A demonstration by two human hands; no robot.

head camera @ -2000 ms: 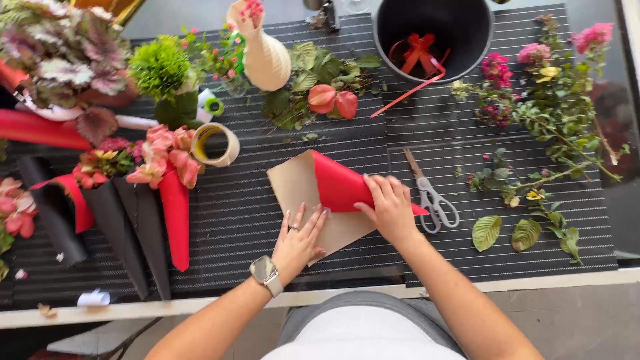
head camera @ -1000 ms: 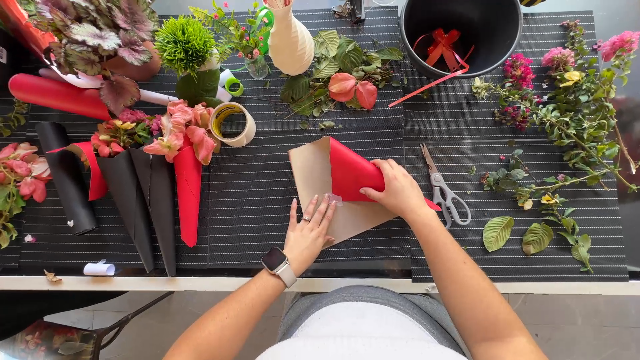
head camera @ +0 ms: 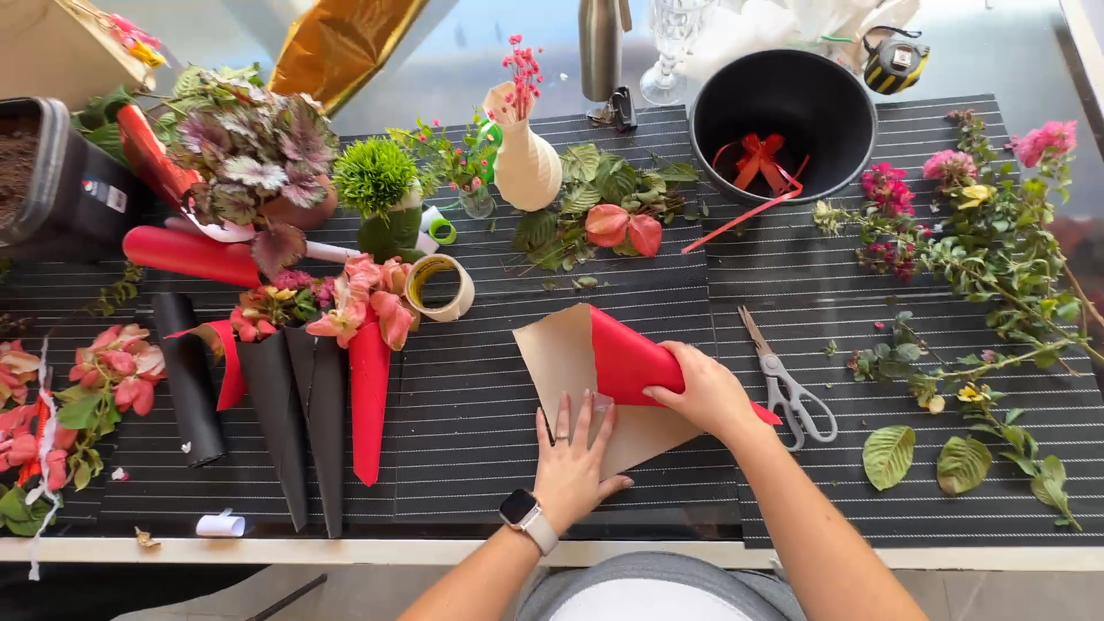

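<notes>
A sheet of paper, red on one face and tan on the other [head camera: 552, 354], lies partly rolled into a cone on the striped black mat. My right hand [head camera: 703, 388] grips the red rolled part [head camera: 634, 354], whose narrow tip shows beyond the wrist. Flat on the tan side rests my left hand [head camera: 576, 453], fingers spread, with a small piece of clear tape [head camera: 602, 403] at its fingertips. Grey-handled scissors [head camera: 780, 379] lie slightly open, right of my right hand. To the left are a roll of tape [head camera: 440, 288], a red paper cone with pink flowers [head camera: 369, 414] and black paper cones [head camera: 274, 414].
Behind the paper stand a black bucket [head camera: 783, 129] holding a red ribbon bow, a cream vase [head camera: 527, 168] and loose leaves [head camera: 612, 181]. Cut flowering stems [head camera: 992, 259] spread along the right. Potted plants [head camera: 250, 164] and a rolled red paper [head camera: 190, 254] crowd the left.
Both hands keep nearly the same place on the paper. The view has shifted, now showing more of the table's far side.
</notes>
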